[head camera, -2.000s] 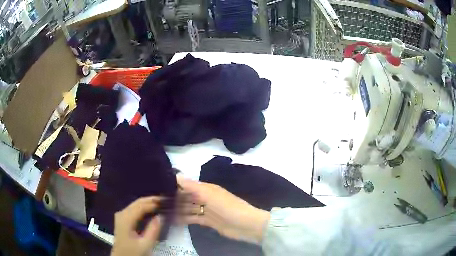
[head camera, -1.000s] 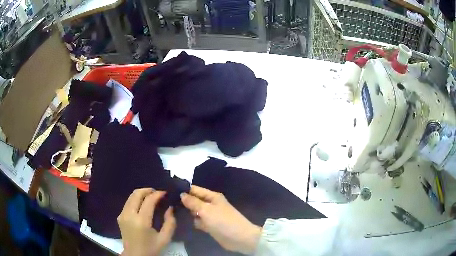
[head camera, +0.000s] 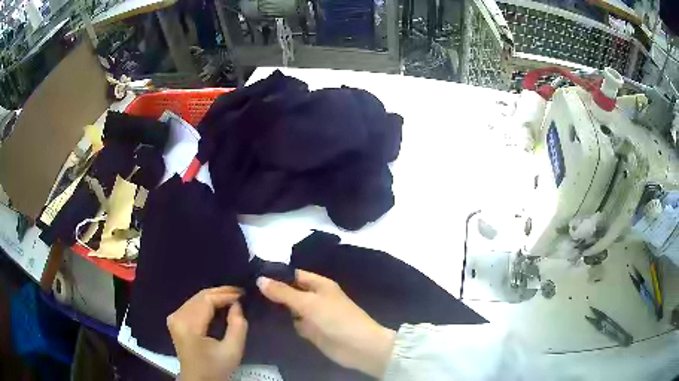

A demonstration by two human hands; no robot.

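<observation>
A dark cut panel (head camera: 190,253) lies at the front left, its right edge under my hands. A small dark fabric piece (head camera: 274,271) sits at that edge, pinched by my right hand (head camera: 327,316) between thumb and forefinger. My left hand (head camera: 210,327) is just left of it, thumb and forefinger closed together on the dark cloth near the edge. Another dark panel (head camera: 372,286) with a curved edge lies to the right, partly under my right hand and sleeve.
A crumpled dark pile (head camera: 305,152) lies behind my hands. An orange-red basket (head camera: 182,106) with dark cloth and tan scraps is at left. The sewing machine head (head camera: 577,160) stands at right. Black snips (head camera: 609,326) and a yellow pen (head camera: 655,286) lie on its bed.
Both hands have moved from blurred motion to a steadier pinch at the panel's edge. The small piece has come into view there, and my right thumb has shifted slightly left along it.
</observation>
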